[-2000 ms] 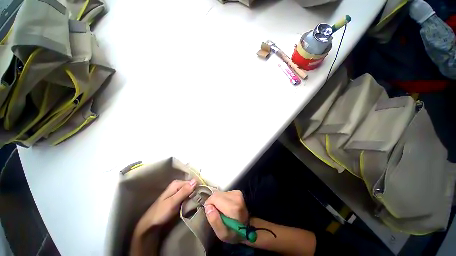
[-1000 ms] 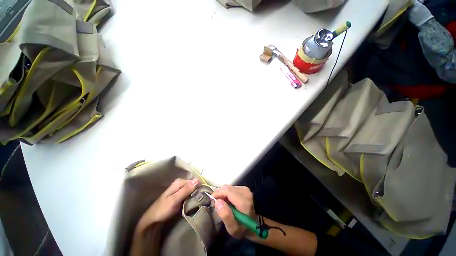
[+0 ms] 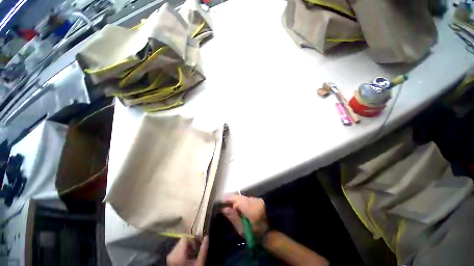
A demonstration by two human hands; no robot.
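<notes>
A beige fabric bag with a narrow rim strip and a little yellow edging lies at the table's left front part. My left hand, cut by the bottom edge, pinches the bag's lower corner. My right hand is just right of the bag's rim and holds a green-handled tool, its handle pointing down. The tool's tip is blurred, and I cannot tell if it touches the bag.
Bag piles lie on the white table at back left and back right. A red-silver can, a hammer and a pink tube stand right. More bags lie below right. An open box is left.
The view has swung left and up. The bag now lies spread flat on the table. My left hand has moved to its lower corner; my right hand has come away from the opening with the tool.
</notes>
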